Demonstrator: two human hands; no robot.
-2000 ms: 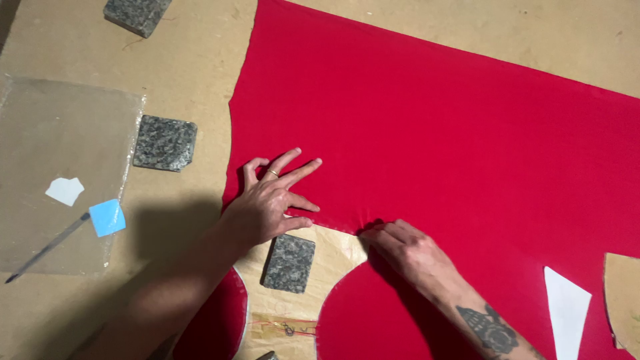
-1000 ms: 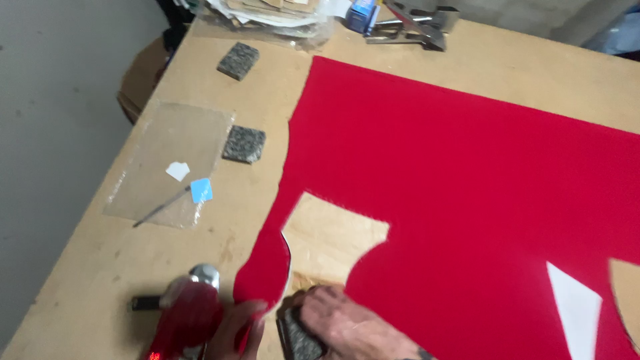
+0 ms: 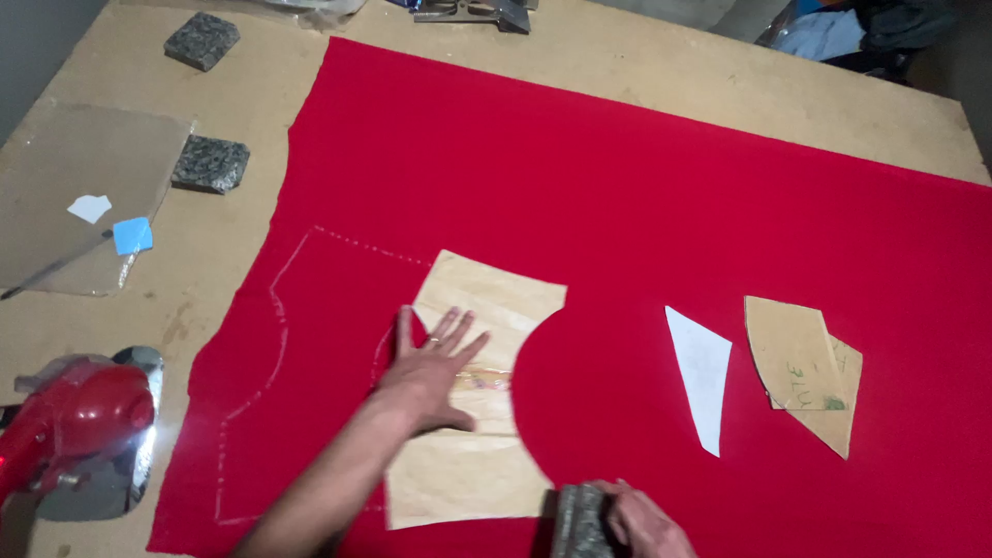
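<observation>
Red fabric (image 3: 589,194) lies spread on the table, with a dotted white chalk outline on its left part. A tan paper pattern piece (image 3: 473,473) lies on the fabric, just right of that outline. My left hand (image 3: 426,380) is spread flat with its fingers apart, over the pattern's left edge. At the bottom edge of the view, my right hand (image 3: 647,523) grips a grey granite block (image 3: 581,519) beside the pattern's lower right corner. A white pattern piece (image 3: 701,380) and tan card pieces (image 3: 798,356) lie on the fabric to the right.
Two granite blocks (image 3: 202,40) (image 3: 211,164) rest on the table at the left. Near them is a plastic sheet (image 3: 70,170) with a white scrap and a blue square. A red electric cutter (image 3: 93,411) stands at lower left. Metal clamps (image 3: 473,12) lie at the far edge.
The tan pattern has moved right on the fabric, and the chalk outline now shows where it lay. My left hand has moved onto the pattern. The right hand has moved right with a block.
</observation>
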